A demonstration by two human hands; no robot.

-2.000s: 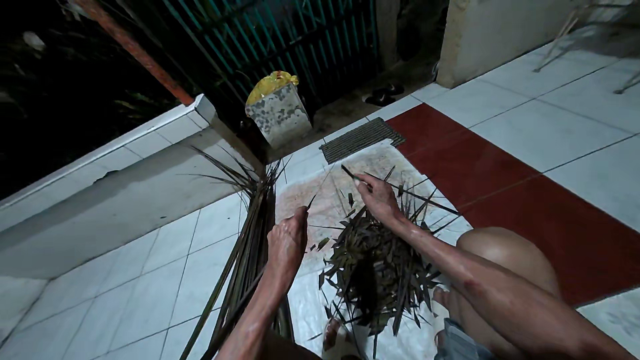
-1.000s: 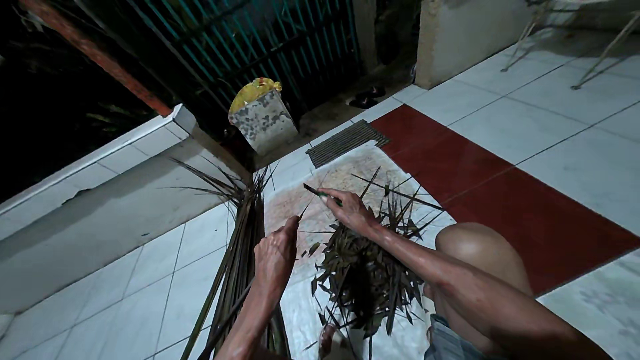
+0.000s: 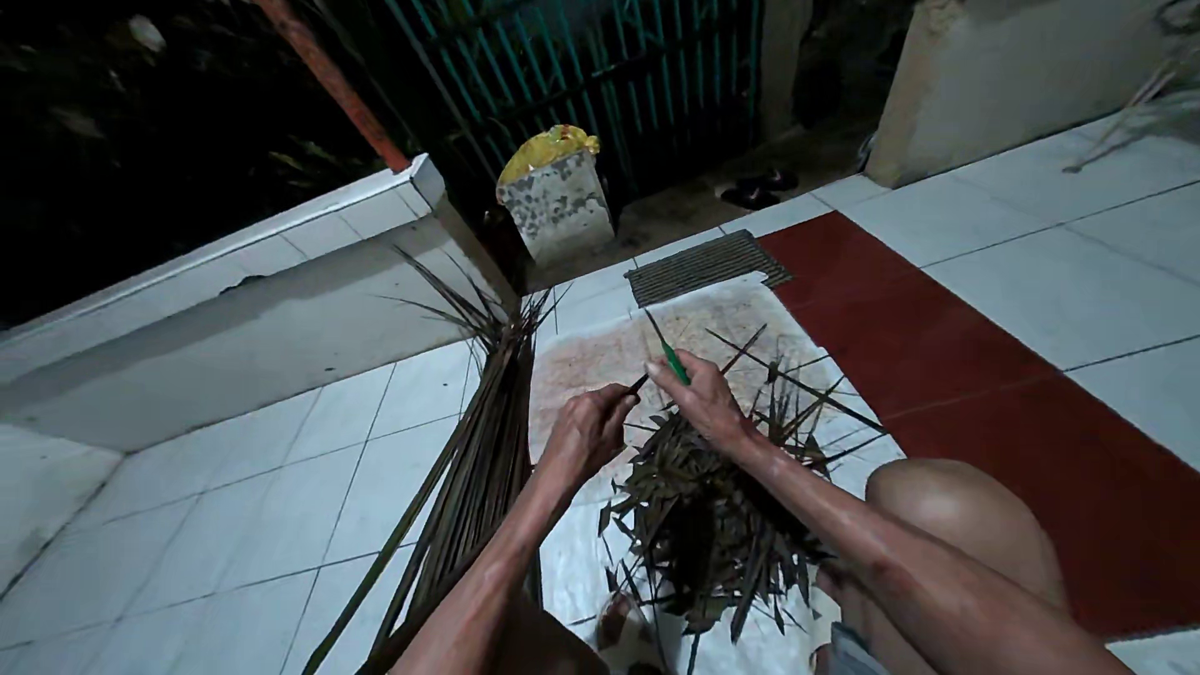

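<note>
My left hand (image 3: 591,424) is closed around a dark, narrow leaf strip (image 3: 638,383), its tip poking out toward my other hand. In my right hand (image 3: 698,394) is a knife with a green handle (image 3: 674,364), its thin dark blade angled up and away from me. Both hands are close together over a pale, stained sheet (image 3: 600,366). Below my right hand lies a heap of cut leaf pieces (image 3: 694,506). Left of the sheet, partly behind my left forearm, stretches a bundle of long palm-like leaves (image 3: 478,441).
A ribbed mat (image 3: 703,267) lies beyond the sheet. Farther off stand a block with a yellow bag on top (image 3: 560,206) and a teal barred gate (image 3: 600,84). A low tiled wall (image 3: 309,281) runs along the left. My bent knee (image 3: 956,516) is at the right.
My hands have come closer together than they were one second ago. The knife blade now points more away from me, where it pointed leftward before.
</note>
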